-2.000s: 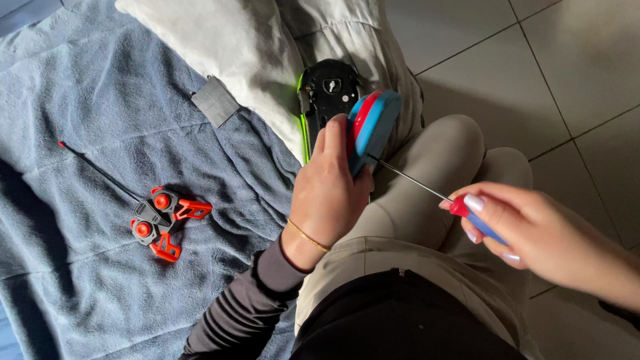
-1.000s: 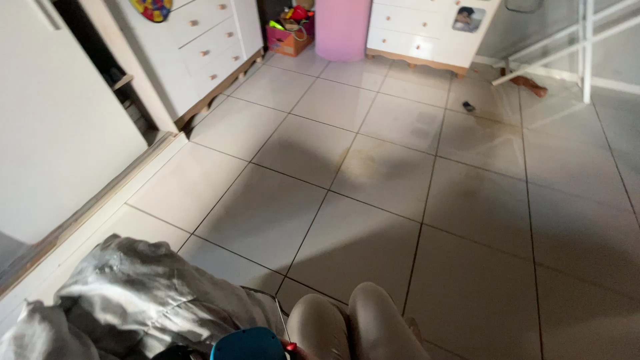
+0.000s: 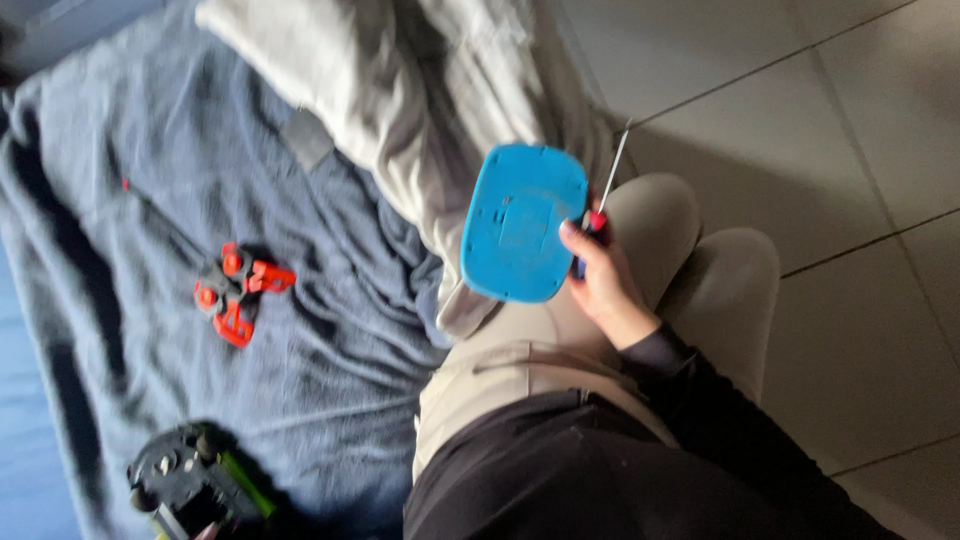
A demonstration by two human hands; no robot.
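My right hand (image 3: 604,277) holds a blue plastic battery-operated toy or case (image 3: 525,225) by its edge, flat back with a rectangular cover facing up, above my lap. The same hand grips a screwdriver (image 3: 598,220) with a red and blue handle, its thin metal shaft pointing up and away. At the lower left a toy car (image 3: 187,472), black underside up with green body edges, is over the blanket. Only a bit of my left hand (image 3: 208,532) shows beside the car, at the bottom edge; its grip is hidden.
A red and black remote control (image 3: 234,289) with a long antenna lies on the blue-gray blanket (image 3: 337,315). Beyond it are a small gray square piece (image 3: 307,140) and a rumpled light cloth (image 3: 390,97). Tiled floor (image 3: 862,330) lies to the right.
The blue toy, held in my left hand two seconds ago, is now in my right hand together with the screwdriver. The toy car has moved from beside my lap to the lower left.
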